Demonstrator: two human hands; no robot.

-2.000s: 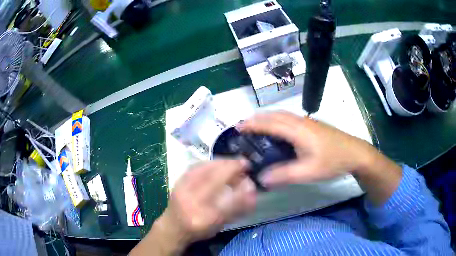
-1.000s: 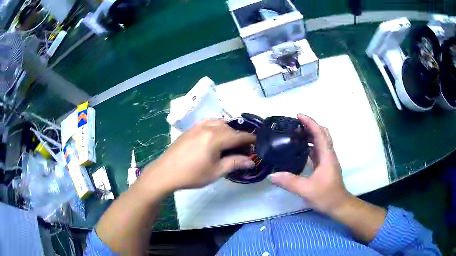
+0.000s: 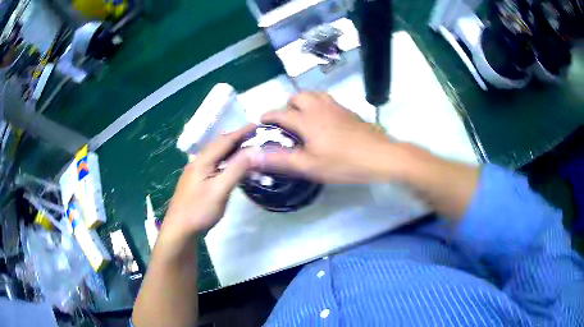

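A glossy black camera front module (image 3: 282, 190) sits over the housing on the white work mat (image 3: 269, 248). The white bracket arm (image 3: 211, 118) points up and left from it. My left hand (image 3: 208, 182) holds the unit's left side. My right hand (image 3: 320, 137) lies over its top and right side, fingers on it. Both hands are somewhat blurred. The black electric screwdriver (image 3: 376, 54) hangs over the mat to the right, free of both hands. Wires inside the unit are hidden.
White boxes (image 3: 307, 60) with metal parts stand behind the mat. Open camera units (image 3: 496, 54) wait at the upper right. Glue cartons (image 3: 82, 195), a glue tube (image 3: 151, 223) and crumpled plastic bags (image 3: 54, 249) lie at the left.
The front module, held apart beside the open housing one second ago, is now over it. My right hand has moved from its right side to its top. The screwdriver is back in view.
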